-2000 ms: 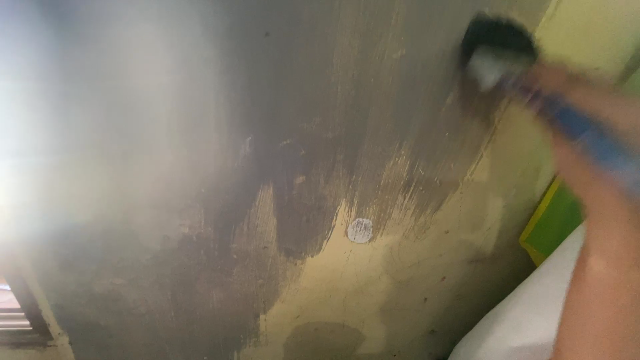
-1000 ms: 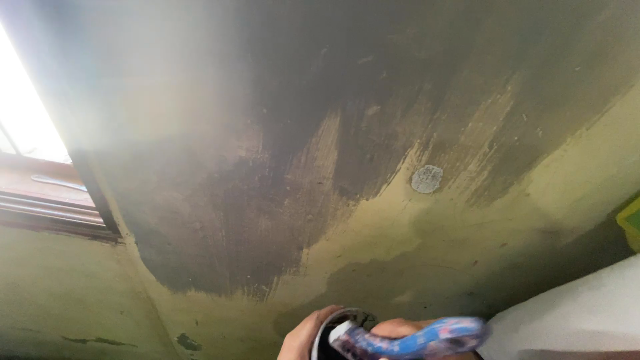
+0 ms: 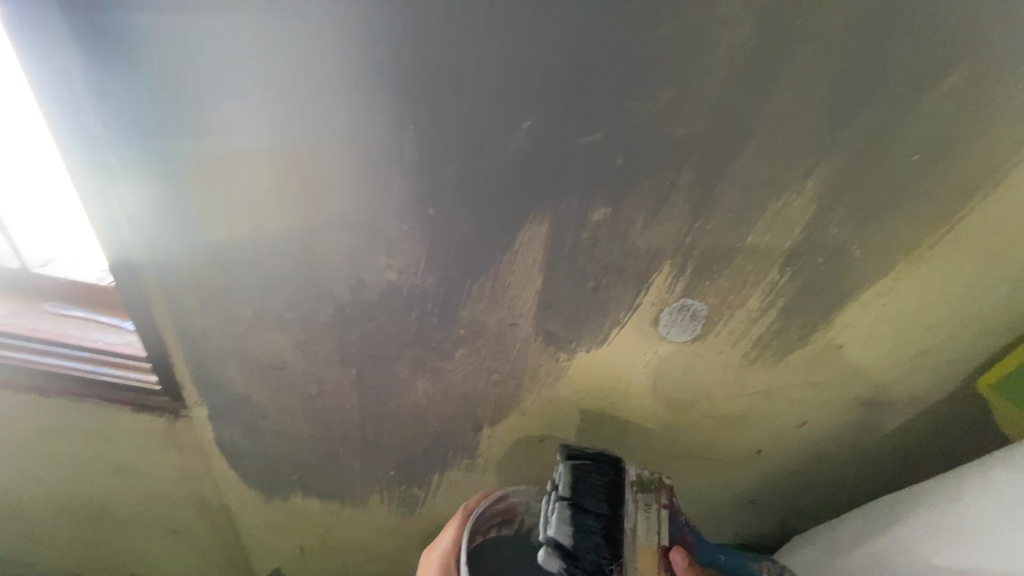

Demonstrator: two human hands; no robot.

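Note:
At the bottom centre my left hand (image 3: 450,544) wraps the side of a paint container (image 3: 480,534) with dark grey paint inside. My right hand (image 3: 686,562), mostly cut off by the lower edge, holds a wide paintbrush (image 3: 588,512) by its blue handle. The dark bristles carry thick grey paint along their tip and stand over the container's right side. Beyond them is a wall (image 3: 640,384), greenish yellow low down, with streaky dark grey paint (image 3: 384,360) over its upper part. A round whitish patch (image 3: 682,320) sits near the paint's ragged lower edge.
A bright window with a brown wooden frame (image 3: 152,344) is at the left. A white surface (image 3: 920,512) slopes across the lower right corner, and a green and yellow object (image 3: 1010,392) shows at the right edge.
Two seconds ago the brush was high on the wall at the right; a second ago it was down at the container. Now its bristles are up in view, loaded with paint.

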